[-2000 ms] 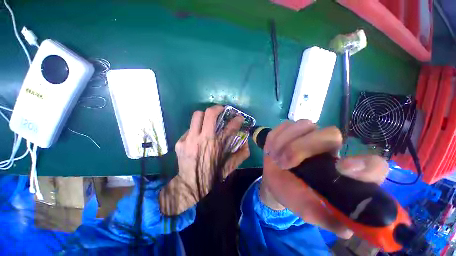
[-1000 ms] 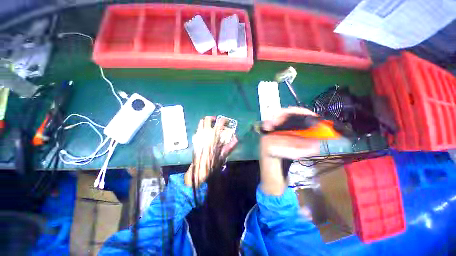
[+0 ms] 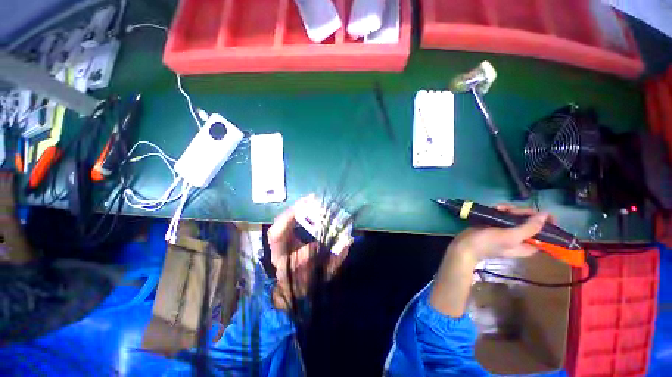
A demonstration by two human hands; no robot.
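Observation:
My left hand [image 3: 298, 258] holds a small white power bank unit [image 3: 324, 224] at the front edge of the green bench [image 3: 331, 162]. Dark hair strands partly cover this hand and the unit, so its details are unclear. My right hand [image 3: 501, 239] grips an electric screwdriver [image 3: 508, 222] with a black body, yellow ring and orange rear. Its tip points left, apart from the unit. A plain white shell [image 3: 267, 168] lies left of centre. A scalloped white tray or shell [image 3: 433, 129] with tiny bits lies right of centre.
A white power bank [image 3: 209, 150] with cables lies left, near orange-handled tools [image 3: 107, 151]. A mallet [image 3: 497, 132], a fan [image 3: 554, 146] and a dark rod [image 3: 384, 109] lie on the bench. Red trays [image 3: 287, 60] line the back. Cardboard boxes [image 3: 180, 291] and a red tray stand below the edge.
My right hand has moved right and lowered with the screwdriver, away from the unit. My left hand has drawn the unit to the bench edge and turned it. The view has shifted.

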